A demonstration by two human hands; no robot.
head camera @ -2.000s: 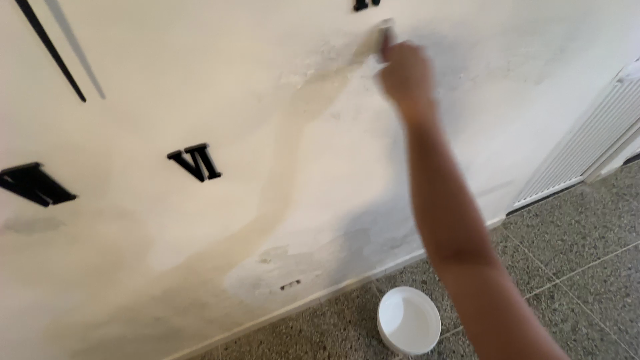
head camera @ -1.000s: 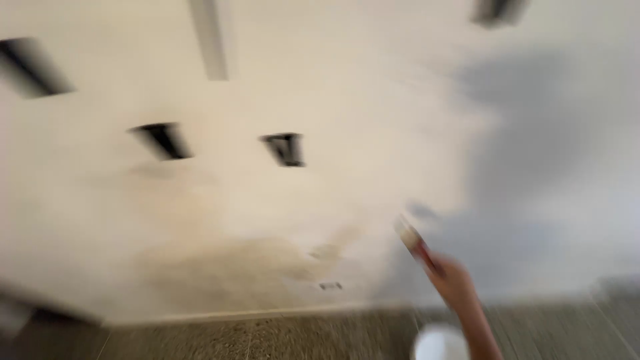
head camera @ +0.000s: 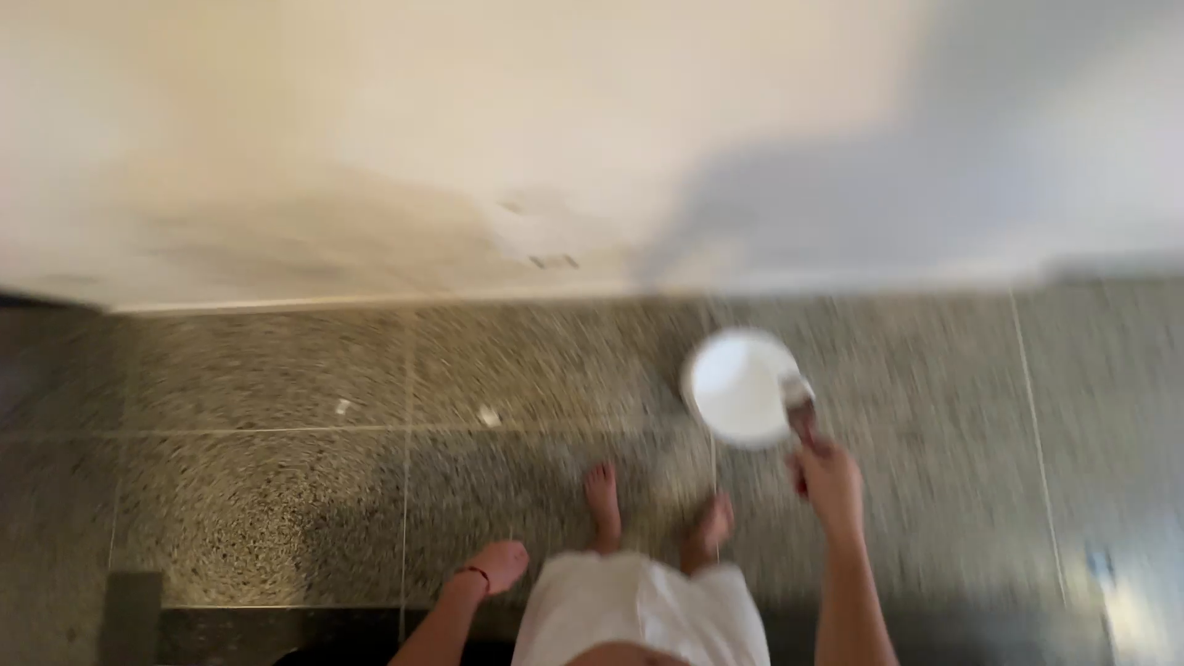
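My right hand grips a paintbrush by its reddish handle, with the bristles over the right rim of a round white tub. Pale content or a white inside shows in the tub, too blurred to tell which. The tub stands on the speckled floor close to the wall. My left hand, with a dark band at the wrist, hangs at the lower middle, left of the white shorts. Its fingers look curled in, and nothing shows in it.
Speckled floor tiles with light joints run along the foot of the wall. Two small white bits lie on the floor left of the tub. My bare feet stand just below the tub's level. A small dark-marked fitting sits low on the wall.
The brush in my right hand has left the wall and is at the tub. The view has tipped down toward the floor, bringing my left hand and feet into sight.
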